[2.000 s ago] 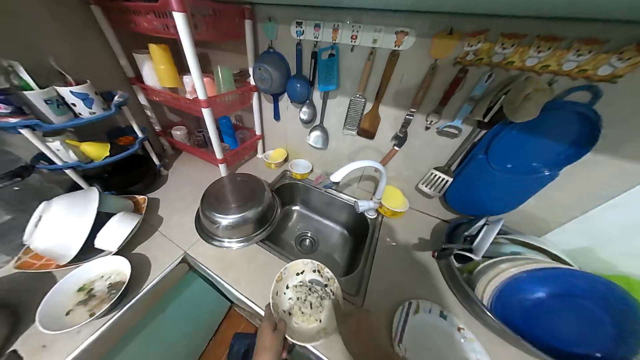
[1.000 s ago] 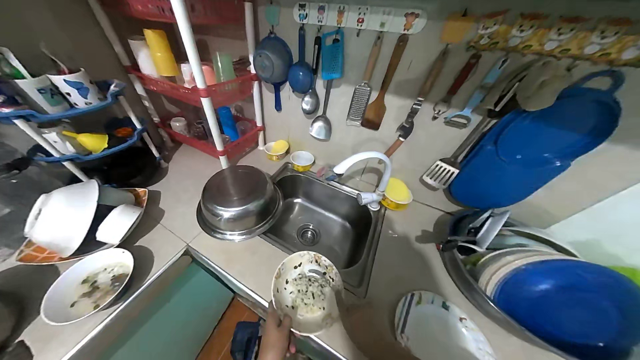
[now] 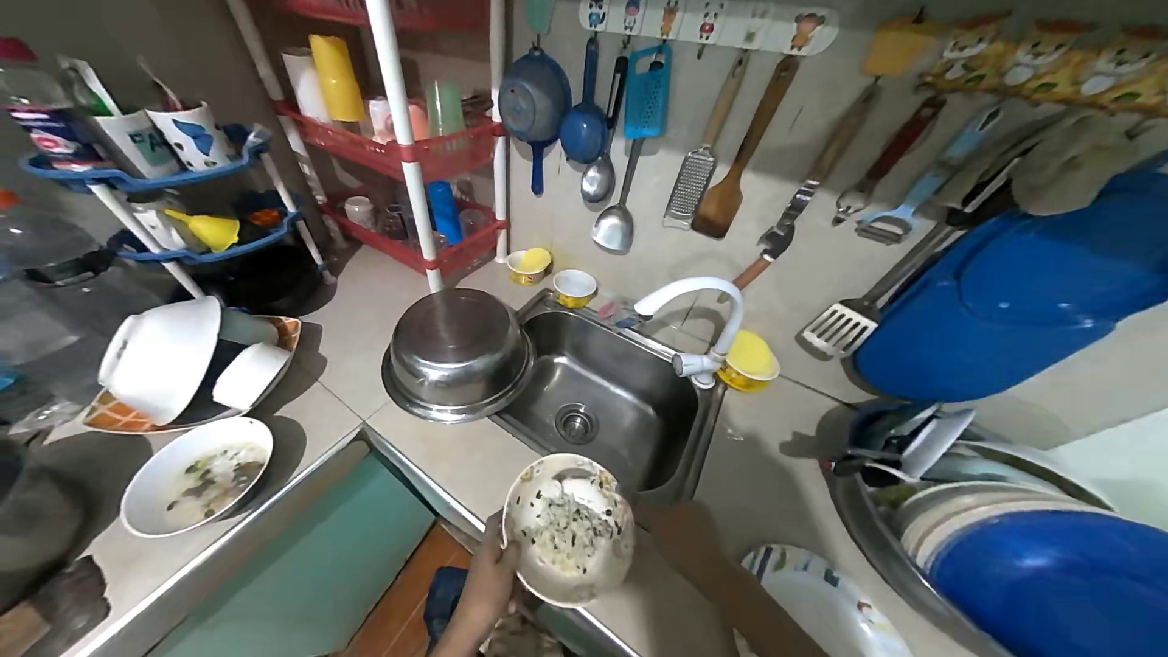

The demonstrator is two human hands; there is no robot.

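Note:
A white bowl with a patterned rim (image 3: pixel 613 566) holds rice-like food with dark bits and a spoon. My left hand (image 3: pixel 493 566) grips the bowl's left side, above the counter's front edge. To the right of the bowl is my right hand (image 3: pixel 680 538), blurred; its fingers are partly hidden and I cannot tell whether they hold anything. Beyond the bowl lies a steel sink (image 3: pixel 620 392) with a white faucet (image 3: pixel 707 360). An upside-down steel basin (image 3: pixel 456 356) rests at the sink's left. A patterned plate (image 3: pixel 821 593) lies under and beside my right forearm.
At the left, a white bowl of soupy food (image 3: pixel 146 493) stands before a dish of stacked bowls (image 3: pixel 164 365). A steel tub of dishes (image 3: pixel 867 547) with a blue plate (image 3: pixel 1049 584) stands at the right. Small yellow tubs (image 3: pixel 750 360) edge the sink. Utensils hang on the wall.
My right hand and forearm now show at the right of the bowl, over the plate; the earlier frames do not clearly show them. My left hand still grips the bowl.

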